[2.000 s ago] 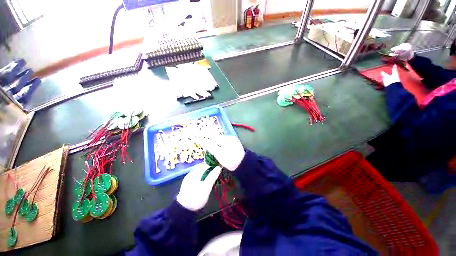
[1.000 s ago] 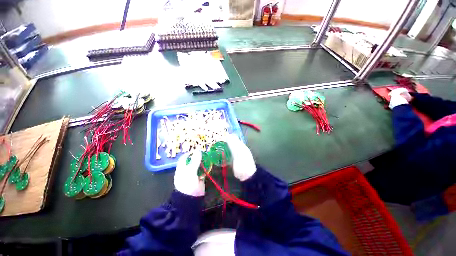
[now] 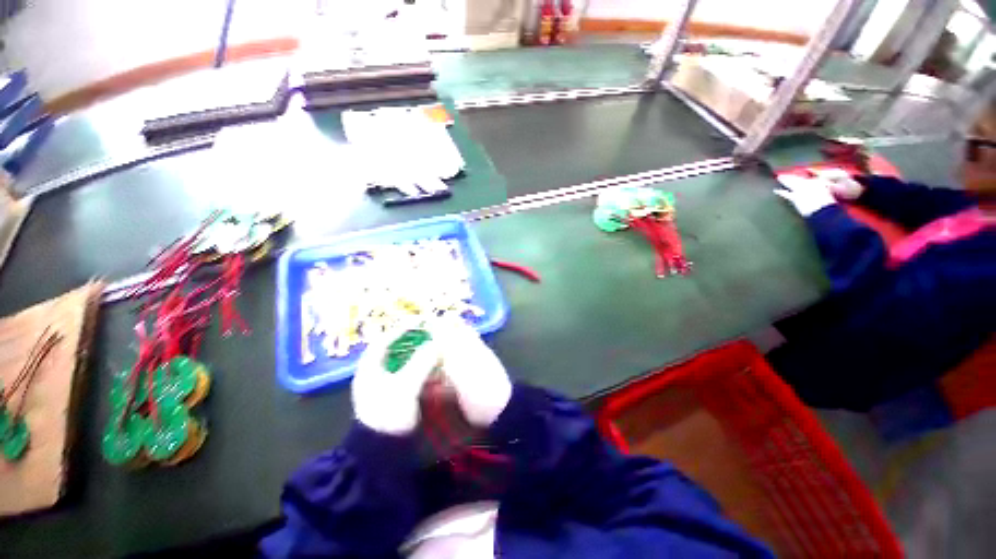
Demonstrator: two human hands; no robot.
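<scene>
My left hand (image 3: 384, 384), in a white glove, grips a green circuit board (image 3: 407, 351) just in front of the blue component tray (image 3: 286, 328). My right hand (image 3: 472, 377), also gloved white, is closed against the board from the right and touches my left hand. Most of the board is hidden by the gloves. Red lead wires (image 3: 446, 420) hang from between the hands toward my body and are blurred. The tray holds many small cream-yellow components (image 3: 382, 286).
Stacked green boards (image 3: 158, 413) with red wires lie left of the tray, more boards (image 3: 235, 233) behind them. A cardboard sheet (image 3: 49, 437) is far left. A board bundle (image 3: 639, 207) lies right. A red basket (image 3: 754, 437) and another person (image 3: 885, 295) are at the right.
The board has turned from lying broad and flat between my hands to mostly covered by them. My hands have come together. The view has shifted, and the other person's hands have moved.
</scene>
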